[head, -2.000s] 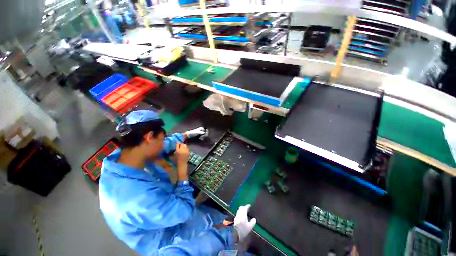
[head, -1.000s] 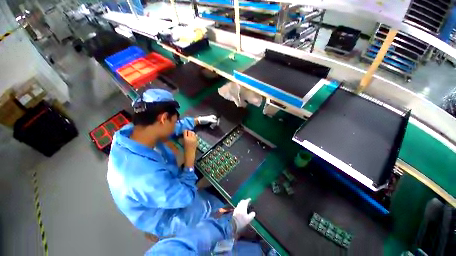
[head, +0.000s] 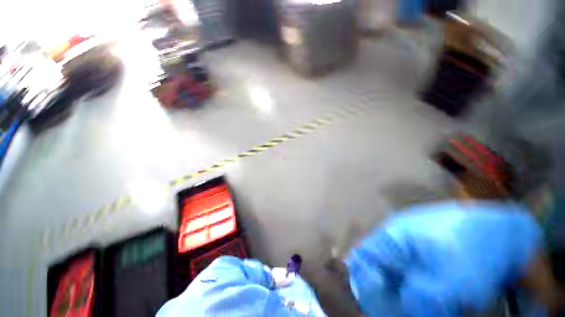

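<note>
My left hand [head: 282, 277], in a white glove, is small and blurred at the lower middle, at the end of my blue sleeve. A short dark purple-black cylinder [head: 294, 264] sticks up from it, and the fingers seem closed around its base. Most of the hand is hidden by the sleeve and blur. My right hand is not in view.
Black boxes with red inserts [head: 207, 217] stand on the floor at the lower left, beside a dark box [head: 140, 272]. A blue-coated person [head: 443, 257] is at the lower right. Yellow-black tape [head: 266, 147] crosses the floor. A dark box [head: 455, 80] stands at the upper right.
The view has swung left from the bench to the floor. The bench and boards have left the picture, and the coated person now shows at the right.
</note>
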